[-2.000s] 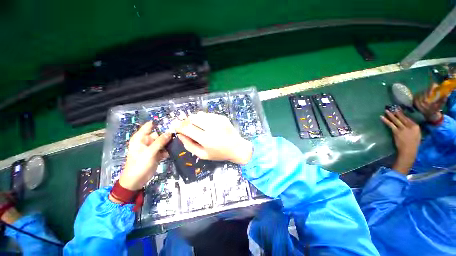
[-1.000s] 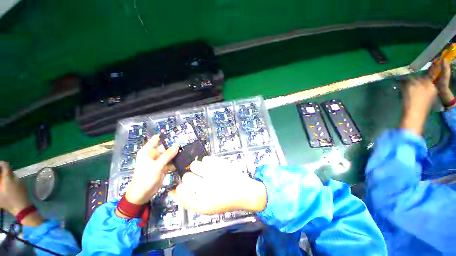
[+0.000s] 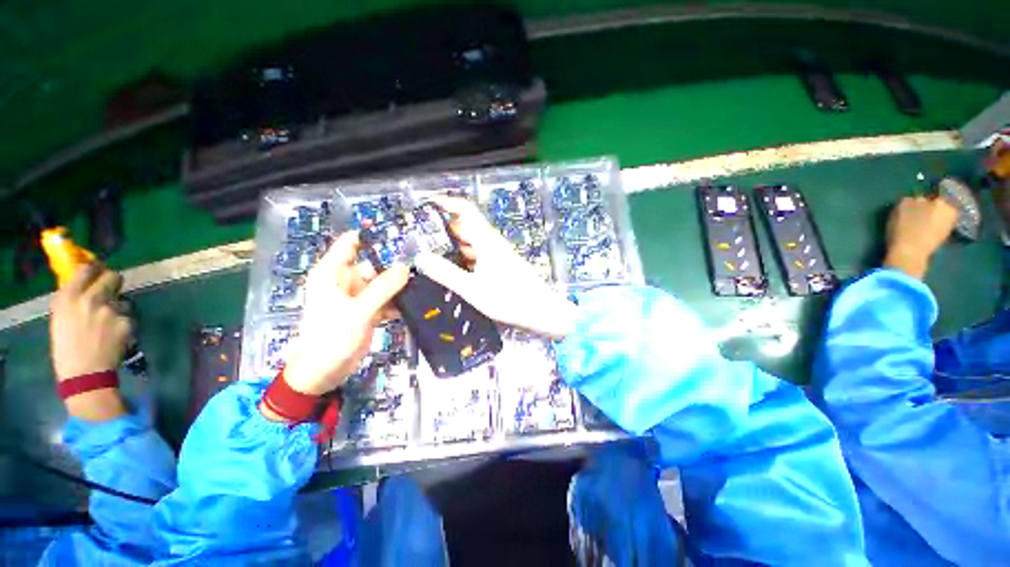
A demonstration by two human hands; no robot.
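Observation:
A black phone housing (image 3: 449, 323) with orange and white marks is held tilted over the clear blister tray (image 3: 443, 449). A blue and silver mainboard (image 3: 408, 237) lies at its top end. My left hand (image 3: 336, 316) grips the housing's upper left edge, thumb at the board. My right hand (image 3: 487, 271) holds the upper right side, its thumb on the board's lower edge. The fingers hide parts of the board's edges. The tray's pockets hold many boards.
Two waiting housings (image 3: 731, 241) lie right of the tray, and another (image 3: 216, 371) lies left. Stacked black trays (image 3: 366, 138) stand on the belt behind. A neighbour's hand holds a yellow screwdriver (image 3: 69, 255) at left. Another neighbour's hand is beside a round dish (image 3: 959, 210) at right.
My right hand has moved up from the housing's lower part to its top end, uncovering the lower part. The neighbour's hand at left now holds a yellow screwdriver.

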